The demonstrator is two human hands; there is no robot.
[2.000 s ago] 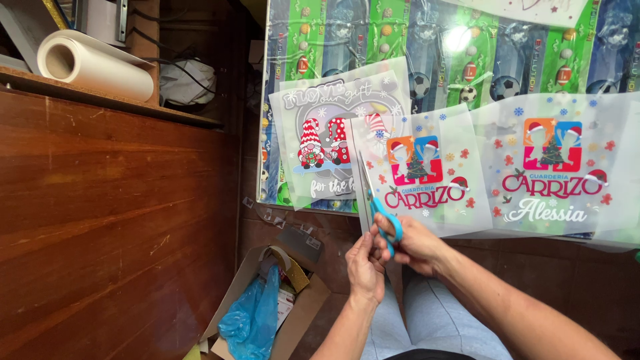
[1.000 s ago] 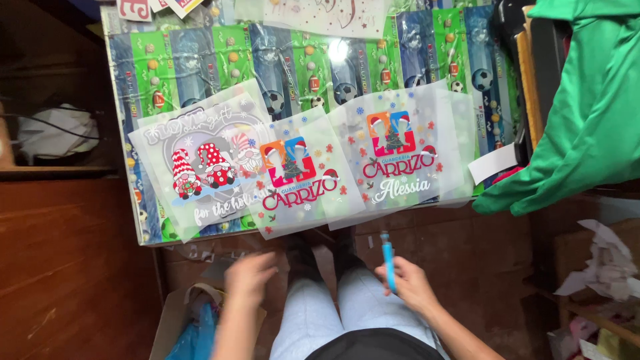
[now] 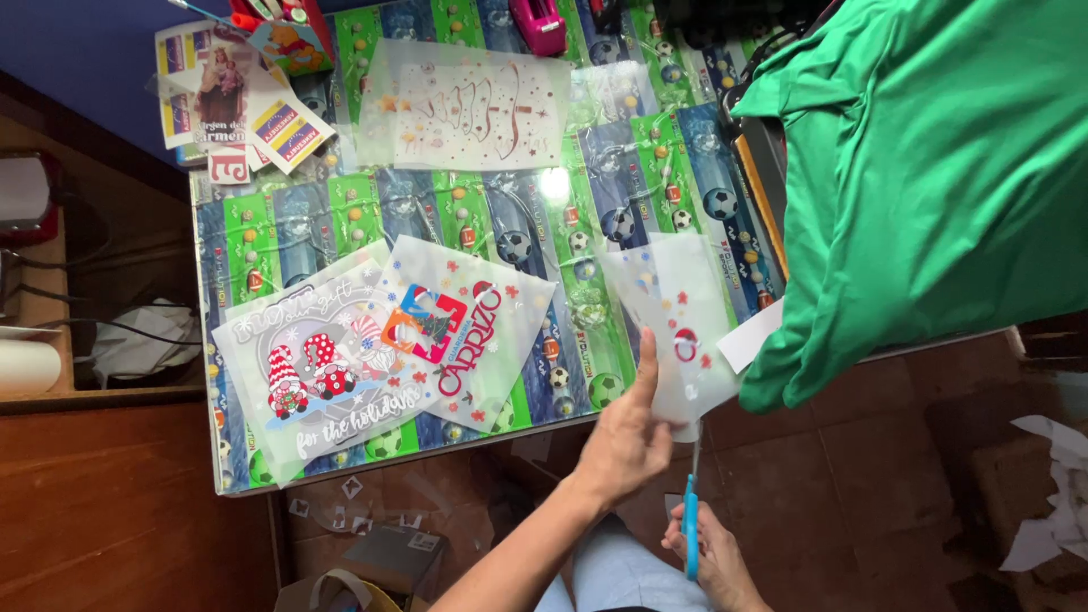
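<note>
My left hand [image 3: 625,438] holds a translucent printed transfer film sheet [image 3: 680,314] at its lower left part; the sheet is bent and tilted over the table's front edge. My right hand [image 3: 710,544] grips scissors with blue handles [image 3: 691,531], their blades pointing up toward the sheet's lower edge. Whether the blades touch the film I cannot tell. To the left, a film sheet with a red and blue printed design [image 3: 459,374] lies overlapping a film sheet with printed gnomes [image 3: 323,374]. Farther back lies a film sheet with a Christmas tree print [image 3: 484,110].
A green cloth [image 3: 926,195] hangs over the table's right side, by a white paper piece [image 3: 752,336]. At the back stand a pink tape dispenser [image 3: 538,25] and a pencil holder [image 3: 293,42]. A cardboard box [image 3: 374,569] and paper scraps [image 3: 350,486] are on the floor.
My left hand has moved to the rightmost printed sheet and taken hold of it. That sheet was lying beside the others one second ago. The scissors remain in my right hand.
</note>
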